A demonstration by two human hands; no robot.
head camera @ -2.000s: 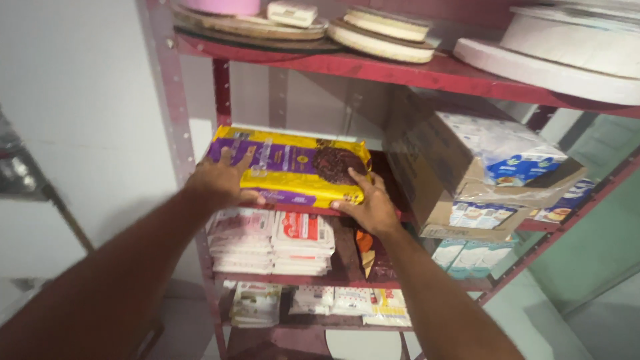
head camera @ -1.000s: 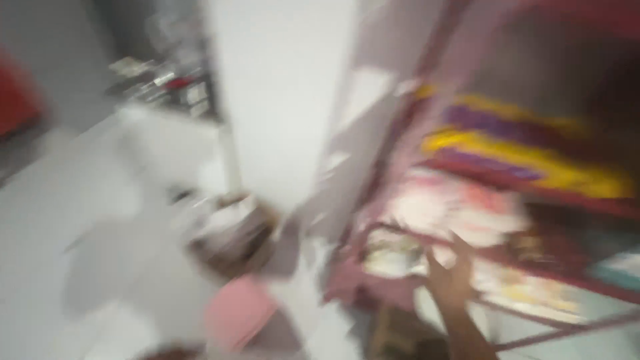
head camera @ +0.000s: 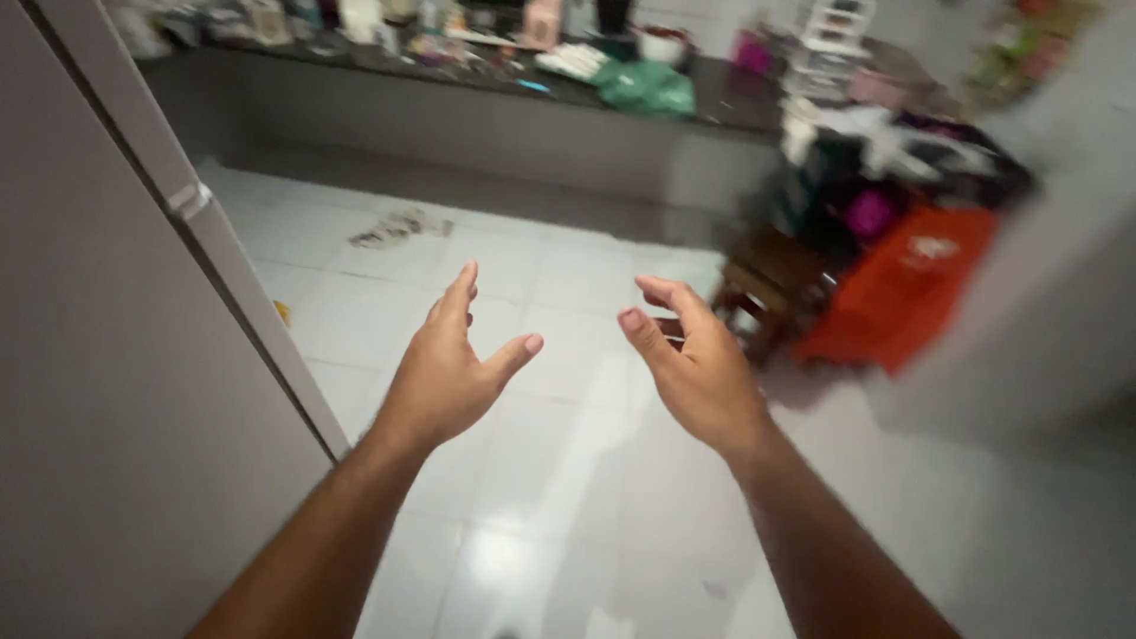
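Observation:
Both my hands are held out over the white tiled floor [head camera: 568,444], with a gap between them. My left hand [head camera: 453,368] has its thumb apart from its fingers and holds nothing. Facing it, my right hand [head camera: 697,364] is also empty, its fingers slightly curled and the thumb apart. The nearest thing beyond the right hand is a small brown wooden stool [head camera: 777,266]. Left of my left forearm stands a large pale door or cabinet panel [head camera: 133,355] with a dark seam.
A dark counter [head camera: 426,75] across the back bears a green plastic bag [head camera: 643,87], a white bowl [head camera: 664,44] and clutter. At right, an orange bag or cloth [head camera: 914,284] hangs below a heap of items. Dark debris [head camera: 399,228] lies on the floor.
The view has swung far from the red shelf to the floor and counter. My hands were on a yellow-and-purple package two seconds ago; both are now empty.

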